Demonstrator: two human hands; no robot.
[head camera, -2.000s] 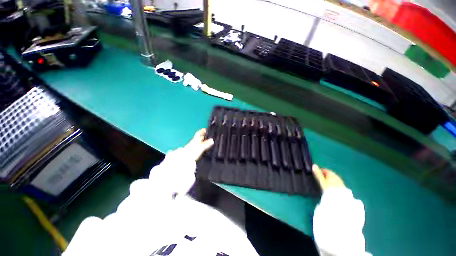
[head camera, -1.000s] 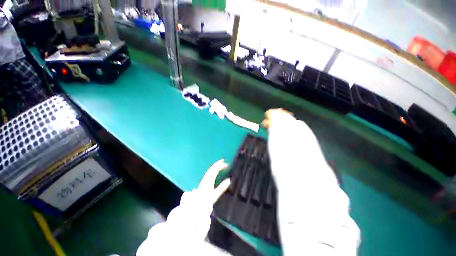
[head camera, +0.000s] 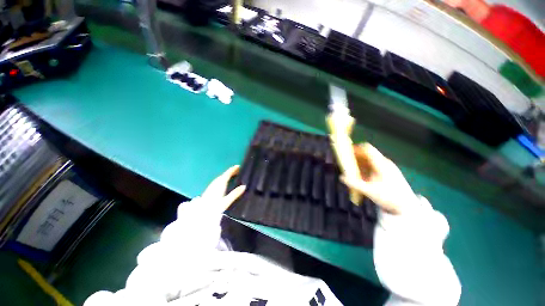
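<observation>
A black ribbed parts tray (head camera: 287, 218) lies at an angle on the green bench, near its front edge. A row of dark handle housings (head camera: 290, 176) lies in its slots. My right hand (head camera: 373, 179) is shut on a yellow glue tube (head camera: 342, 143), its pale nozzle end pointing up and away, above the tray's right part; it is blurred. My left hand (head camera: 224, 190) is at the tray's left edge, thumb and fingers apart; whether it touches the tray is unclear.
A small white holder with black ovals (head camera: 187, 79) and a crumpled white lump (head camera: 220, 91) are near the metal post (head camera: 149, 30). Black trays (head camera: 352, 57) line the raised shelf. A box base with a red light (head camera: 45, 63) is far left, perforated trays (head camera: 24, 140) below it.
My right hand has come back from the bench's rear with the glue tube, which lay beside the white lump. The tray's right part is uncovered again. The view has shifted.
</observation>
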